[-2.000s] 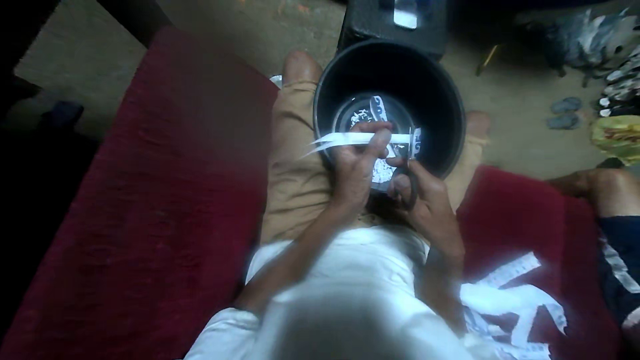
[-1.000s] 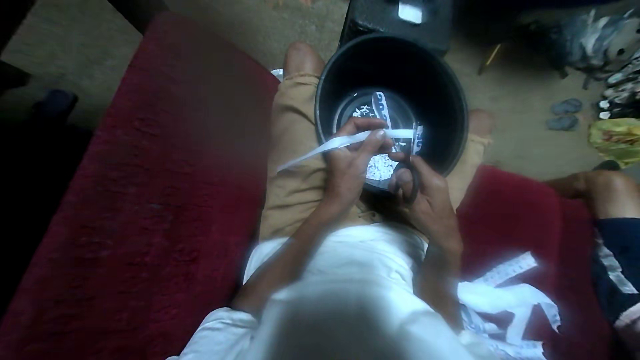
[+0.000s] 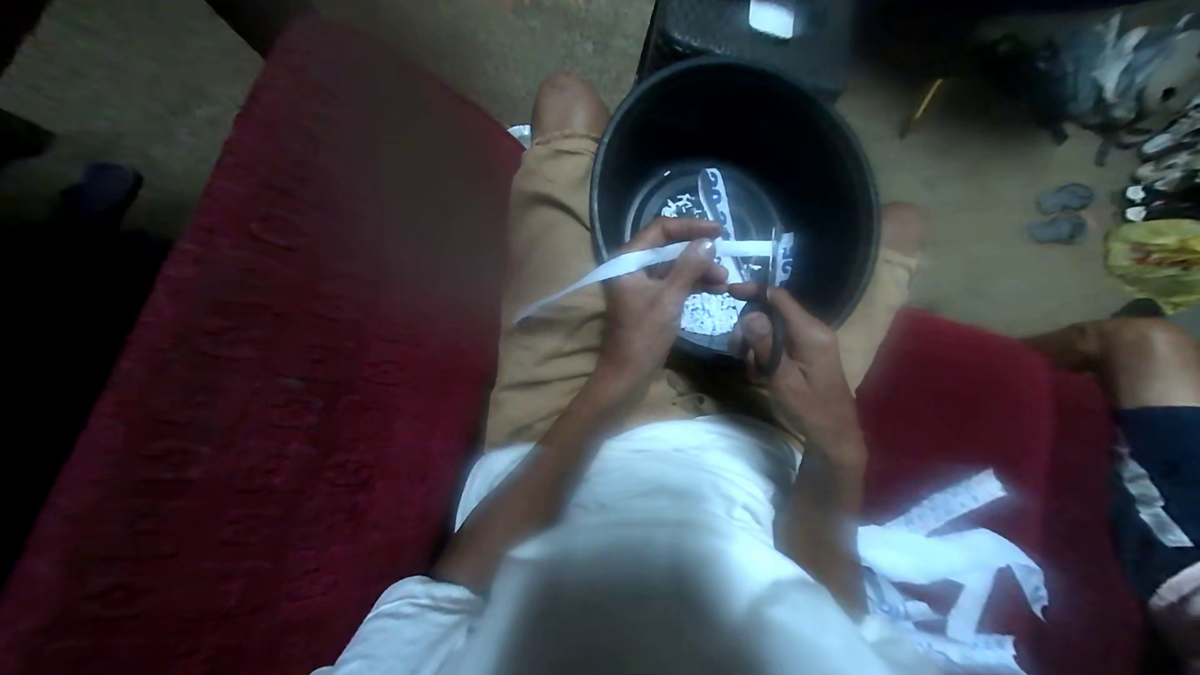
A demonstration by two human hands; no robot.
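My left hand (image 3: 661, 281) pinches a white strip (image 3: 600, 272), paper or fabric, whose long tail hangs to the left over my thigh. My right hand (image 3: 797, 352) grips scissors (image 3: 774, 328) by their dark handles, the blades upright across the strip's right end. A patterned piece (image 3: 786, 259) shows just right of the blades. Both hands are over a black bucket (image 3: 605, 206) between my legs. Inside the bucket lie a patterned strip (image 3: 714, 202) and small white scraps (image 3: 710, 314).
White strips (image 3: 975, 553) lie on the red seat (image 3: 956, 403) at my right. Another person's leg (image 3: 1153, 366) is beside it. A black box-like object (image 3: 684, 37) stands behind the bucket. Grey sandals (image 3: 1059, 214) and a yellow bag (image 3: 1158, 258) are on the floor.
The tail of the white strip, spread in separate ends two seconds ago, now hangs as one narrow length lower to the left. Both hands stay over the bucket.
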